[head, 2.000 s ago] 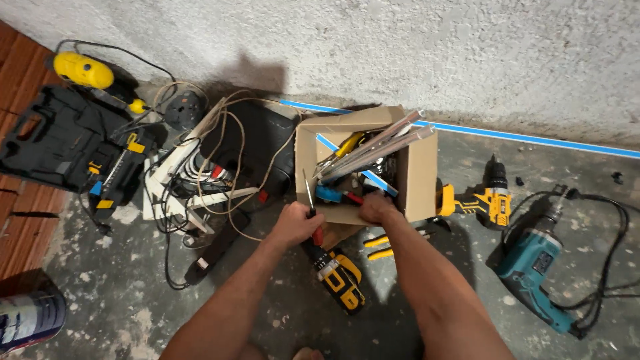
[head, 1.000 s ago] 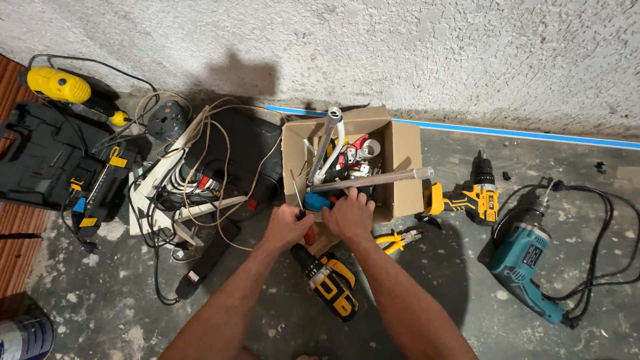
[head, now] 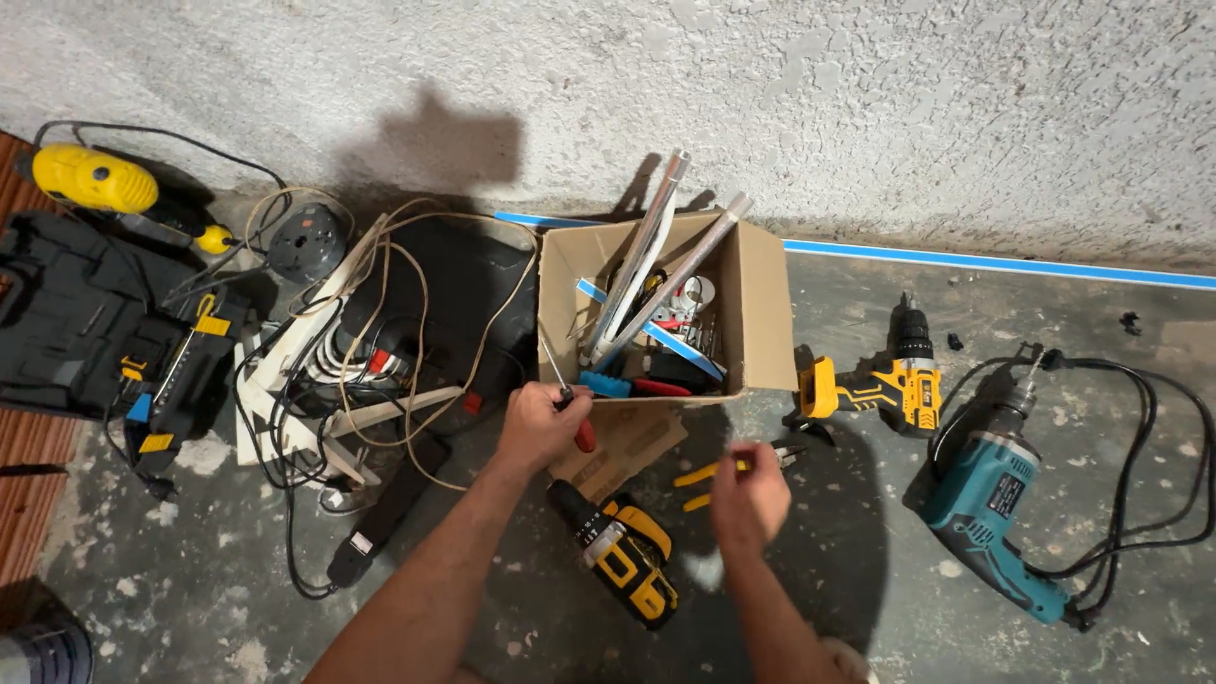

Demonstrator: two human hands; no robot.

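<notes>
My left hand (head: 540, 426) holds a screwdriver (head: 581, 432) with a red and black handle, its thin shaft pointing up beside the near left corner of a cardboard box (head: 768, 323). In the box stand silvery tubes (head: 655, 247), blue-and-white strips and a jumble of small tools. My right hand (head: 752, 499) is blurred, over yellow-handled pliers (head: 698, 475) on the floor; whether it grips them I cannot tell. A yellow and black cordless drill (head: 617, 556) lies between my forearms, beside a flat cardboard piece (head: 627, 446).
Right of the box lie another cordless drill (head: 912, 380) and a teal corded drill (head: 993, 503) with its looped cable. To the left are tangled cords, white brackets (head: 271, 408), a black tool case (head: 85, 313) and a yellow power tool (head: 95, 179). A rough wall rises behind.
My right hand has moved from the box's near edge out to the right, over the pliers. The left hand still holds the screwdriver. The tubes in the box have shifted and now lean toward the wall.
</notes>
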